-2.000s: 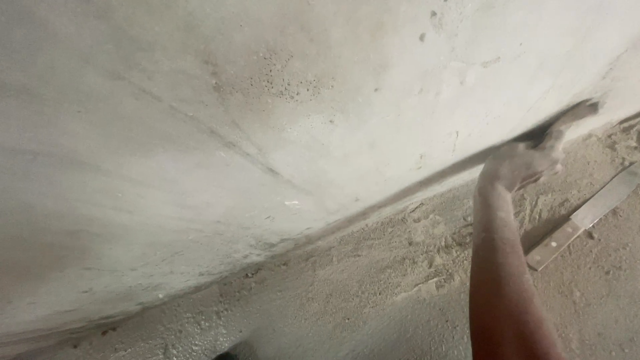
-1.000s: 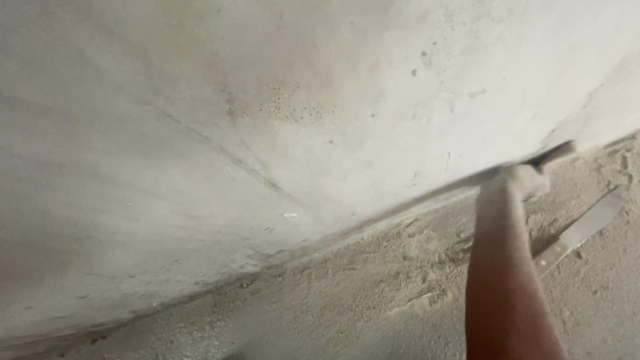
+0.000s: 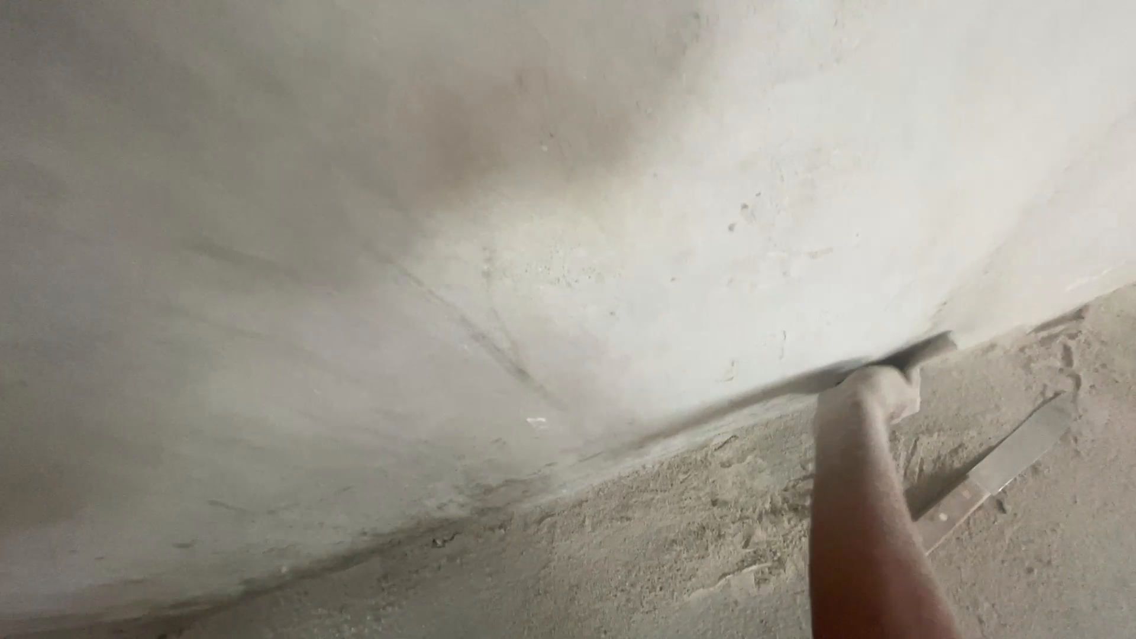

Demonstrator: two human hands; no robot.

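My right hand (image 3: 879,393) is low against the pale wall (image 3: 657,293), where the wall meets the rough floor. The fingers are bent around a narrow, dark-edged thing (image 3: 932,348) whose end sticks out beyond the hand along the base of the wall; its kind cannot be told. To the right of my forearm, a putty knife (image 3: 1021,453) with a riveted wooden handle lies on the dusty floor, its metal blade pointing up and right. My forearm covers part of the floor near the handle's end. My left hand is out of view.
Loose dust and crumbs of plaster or mortar (image 3: 719,506) lie on the floor along the wall's foot. The wall bears dark streaks, small pits and a white chip (image 3: 536,421). A broad soft shadow falls across its upper left.
A soft dark shadow has spread over the upper wall. My right hand stays by the wall's base, its fingers less visible than two seconds ago. The view has shifted somewhat.
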